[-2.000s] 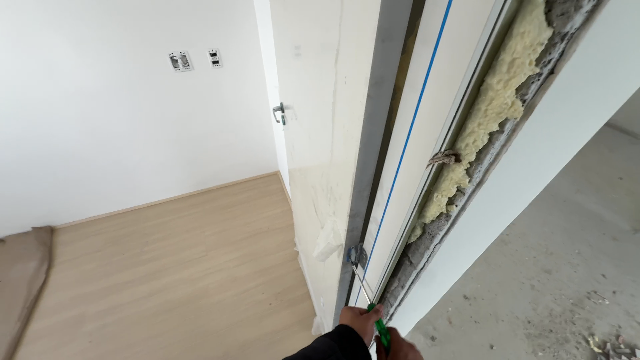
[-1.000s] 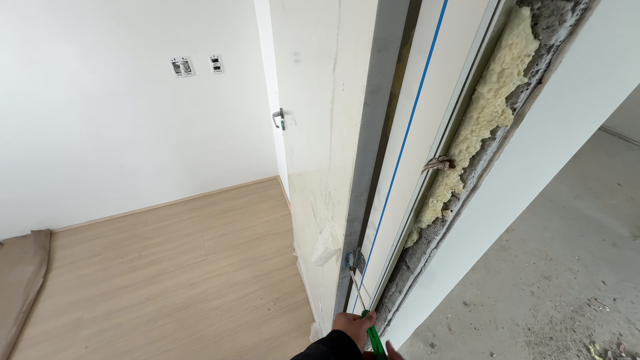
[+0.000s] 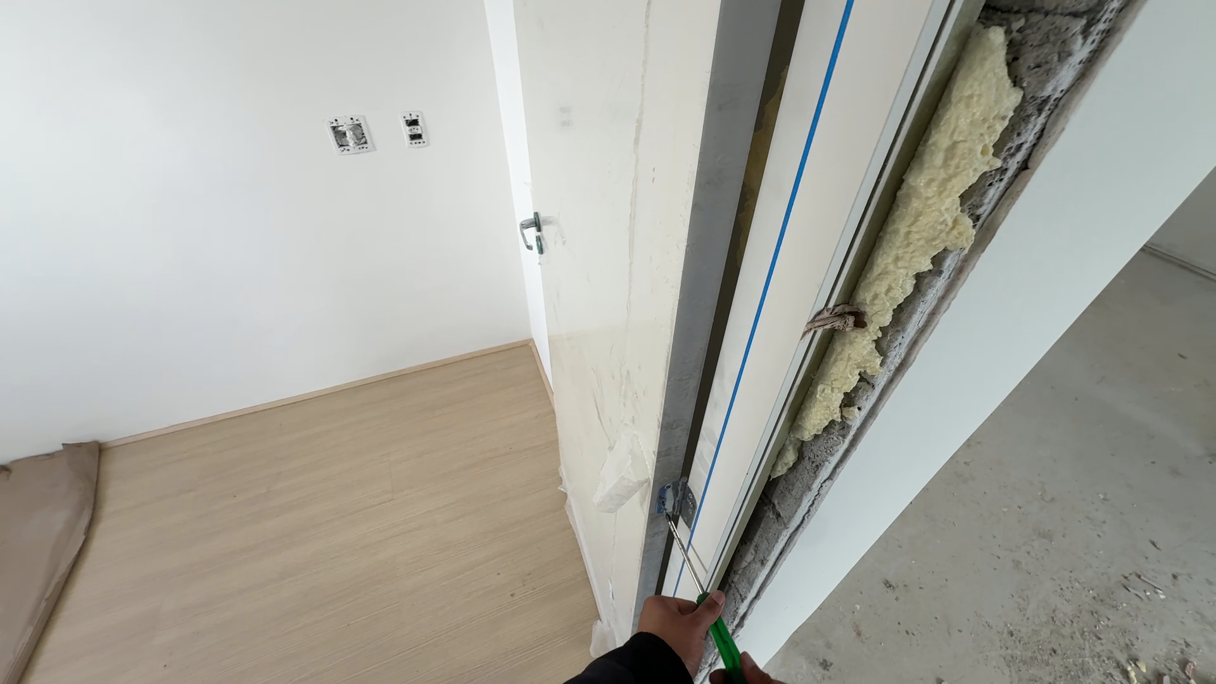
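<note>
My left hand (image 3: 680, 622), in a dark sleeve, grips the front of a green-handled screwdriver (image 3: 724, 646). At the bottom edge, partly cut off, my right hand (image 3: 746, 671) holds the rear of the same handle. The metal shaft slants up and left, its tip at a metal hinge (image 3: 676, 500) between the edge of the white door (image 3: 608, 285) and the door frame (image 3: 807, 190). Whether the tip sits in a screw cannot be told. A blue line runs along the frame.
Yellow expanding foam (image 3: 936, 190) fills the gap beside rough masonry (image 3: 760, 546). A lever handle (image 3: 532, 231) is on the door's far side. Wood-look flooring (image 3: 332, 532) lies left, brown sheeting (image 3: 47, 541) at its edge; a dusty concrete floor (image 3: 1026, 475) with debris lies right.
My right hand has moved lower, and less of it shows at the bottom edge. My left hand stays around the front of the screwdriver handle, with the tip still at the hinge.
</note>
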